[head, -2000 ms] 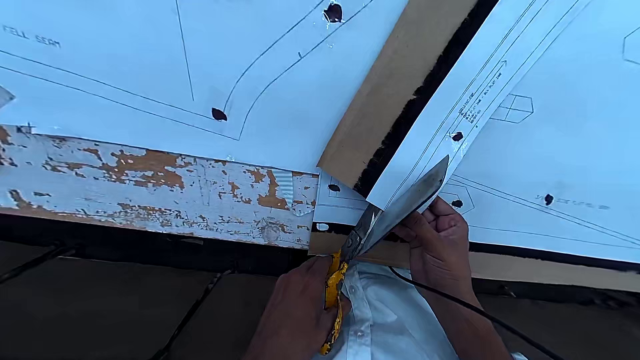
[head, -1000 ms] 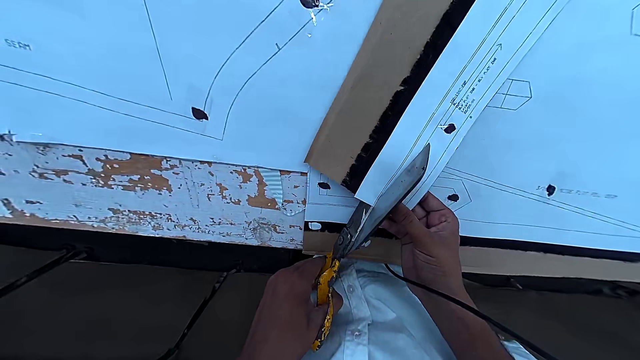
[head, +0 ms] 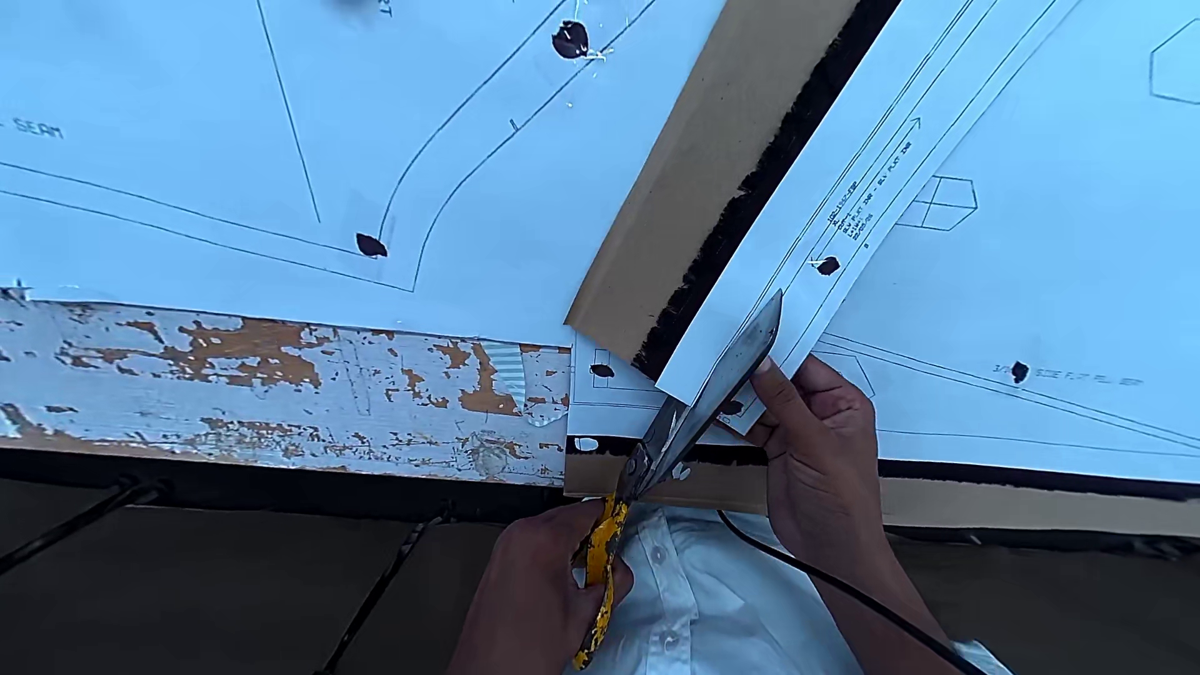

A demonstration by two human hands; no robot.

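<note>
In the head view my left hand (head: 553,572) grips the yellow handles of metal shears (head: 708,403), their paint worn dark in places. One blade lies over the lower end of a white printed pattern strip (head: 816,225); the other runs partly under the strip, so its tip is hidden. With thumb and fingers, my right hand (head: 825,441) holds the strip's lower right edge, close beside the upper blade. Drawn lines, small writing and a dark spot mark the strip. Its lower left corner is beside the shears' blades.
Large printed pattern sheets (head: 234,122) lie left and right. Brown card with a black painted border (head: 712,159) runs beside the strip. A worn, peeling board (head: 281,394) shows at the near left. A dark cable (head: 834,581) crosses in front of my shirt.
The tip of the upper blade has shifted slightly left over the strip. My left hand still grips the shears, and my right hand still holds the strip.
</note>
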